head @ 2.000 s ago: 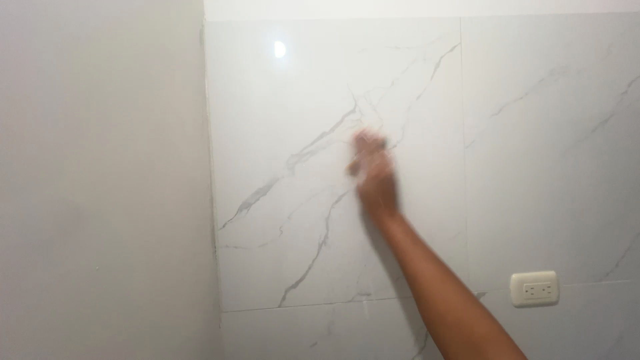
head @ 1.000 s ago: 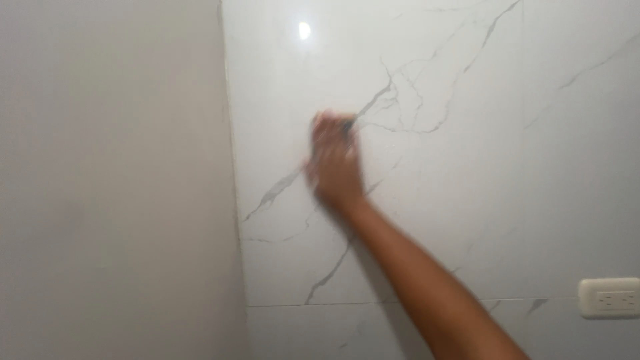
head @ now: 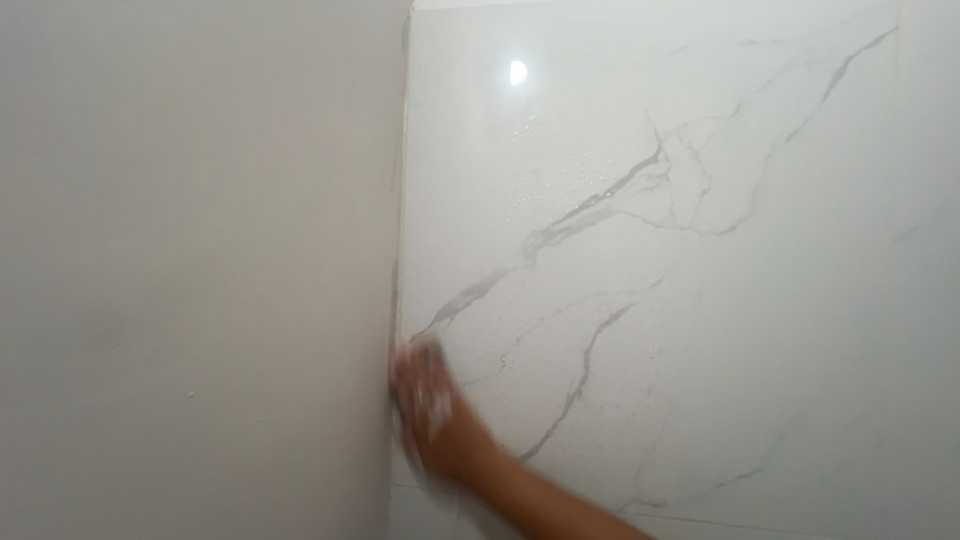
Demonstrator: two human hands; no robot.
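Note:
My right hand (head: 431, 412), blurred by motion, is against the left edge of a glossy white wall tile (head: 712, 315) with grey marble-like veins. It sits right at the corner where the tile meets the plain wall. White streaks, perhaps foam or wet shine, show on the back of the hand. Whether something lies under the palm cannot be made out. Small wet droplets dot the tile above and to the right of the hand. My left hand is out of view.
A plain greyish painted wall (head: 202, 262) fills the left side and meets the tile at a vertical corner joint (head: 401, 187). A tile joint runs below the hand, and a light reflects near the top of the tile.
My right hand has moved down and left across the tile, from beside the dark upper vein to the corner. Droplets now show on the tile. The outlet has left the view.

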